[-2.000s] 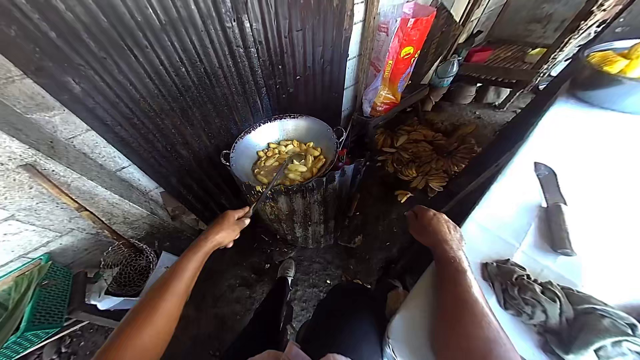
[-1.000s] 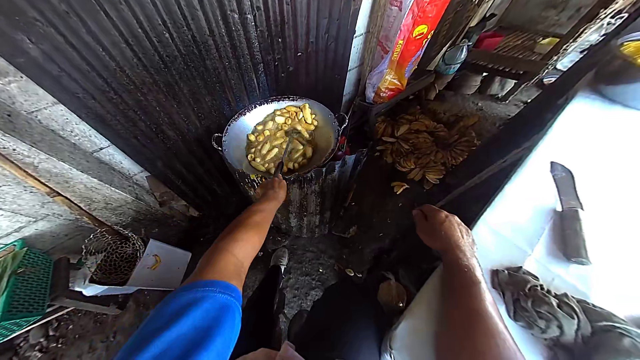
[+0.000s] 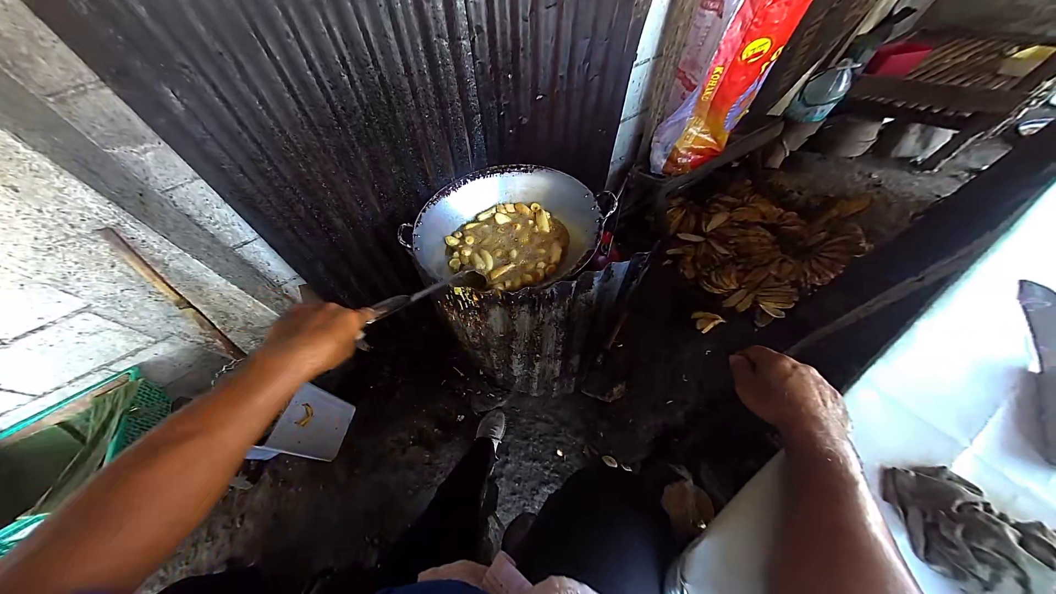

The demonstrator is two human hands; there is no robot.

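My left hand (image 3: 318, 337) is closed around the handle of a long metal ladle (image 3: 429, 290), its head at the near left edge of the food in a large wok (image 3: 450, 206). Pieces of what look like bananas (image 3: 503, 219) lie in bubbling oil (image 3: 516, 245). The wok rests on a round stove wrapped in corrugated metal (image 3: 528, 338). My right hand (image 3: 784, 389) is curled near the table's edge, with nothing visible in it; its palm side is hidden.
A white-covered table (image 3: 932, 404) at right bears a dark cloth (image 3: 961, 524) and a partly visible knife (image 3: 1039, 330). Peels (image 3: 759, 247) are heaped beyond my right hand. A green crate (image 3: 144, 412) and white container (image 3: 318, 421) stand at left, near corrugated sheeting (image 3: 330, 99).
My left hand has drawn back leftward from the wok's near side with the ladle. The banana pieces have shifted toward the wok's far side and edges. My right hand stays by the table.
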